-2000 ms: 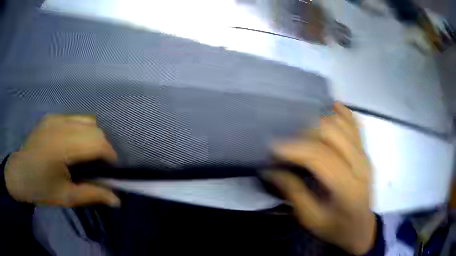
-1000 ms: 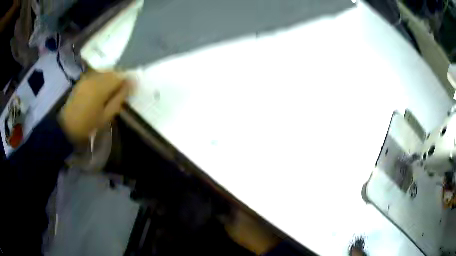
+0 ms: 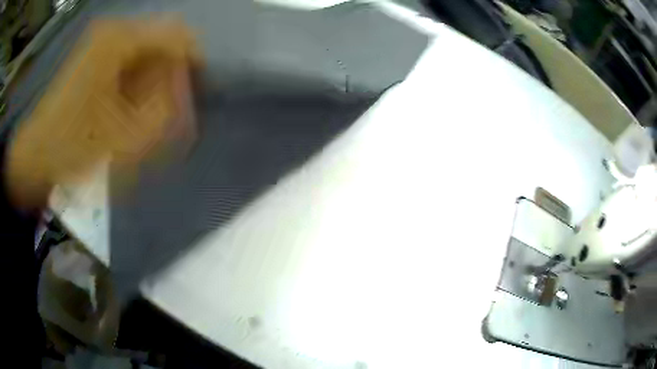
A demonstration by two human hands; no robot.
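A grey cut panel point(image 3: 238, 158) lies over the left part of the white sewing table, its lower end reaching the table's front edge. More grey cloth point(image 3: 360, 43) lies behind it. My left hand point(image 3: 137, 94) is large and blurred at the upper left, over the panel, fingers curled; whether it grips the cloth is not clear. My right hand is not in view. The sewing machine head point(image 3: 623, 227) stands at the right, with the presser foot point(image 3: 549, 285) above the metal plate point(image 3: 558, 310).
The white table point(image 3: 374, 238) spans the middle, its front edge running diagonally at the lower left. A pale curved strip point(image 3: 576, 72) and dark blurred items lie beyond the far edge. A pale, brownish cloth-like thing point(image 3: 76, 288) is below the table at left.
My left hand has moved up and appears larger. The panel now comes down to the front edge. My right hand, low under the table edge before, has left the view. The machine appears further left.
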